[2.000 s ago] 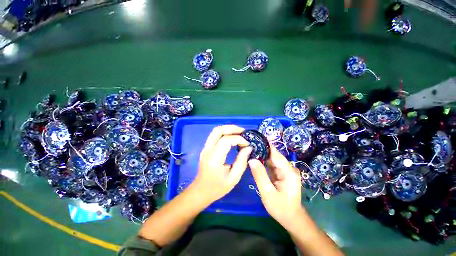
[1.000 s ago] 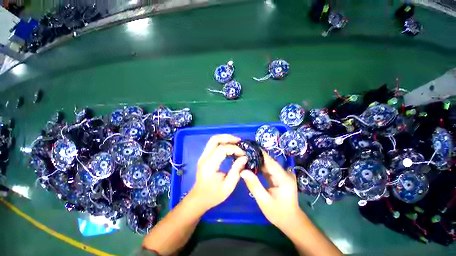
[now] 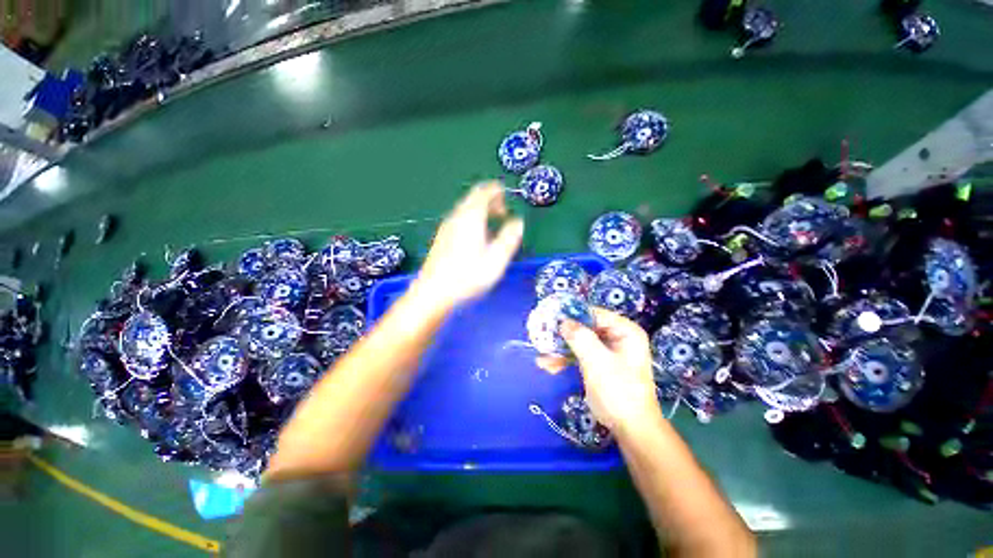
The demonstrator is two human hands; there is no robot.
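My right hand (image 3: 612,365) holds a silvery round motor unit (image 3: 553,324) by its edge above the right part of the blue tray (image 3: 479,463). My left hand (image 3: 470,245) is raised past the tray's back edge, blurred, with fingers spread and nothing seen in it. It is close to the white lead of a loose disc unit (image 3: 541,185); I cannot tell if it touches. Another unit (image 3: 588,420) with a white lead lies in the tray's front right part. A tiny ring (image 3: 480,374) lies on the tray floor.
A heap of units (image 3: 223,360) lies left of the tray. Another heap (image 3: 779,351) lies right, with a darker pile with red wires and green tips (image 3: 871,441). More loose units (image 3: 646,130) lie on the green surface (image 3: 403,153) behind. A light blue patch (image 3: 220,497) is at front left.
My left hand has left the held unit and moved forward over the tray's back edge. My right hand now holds a unit alone. A unit now shows in the tray's front right. The view has shifted.
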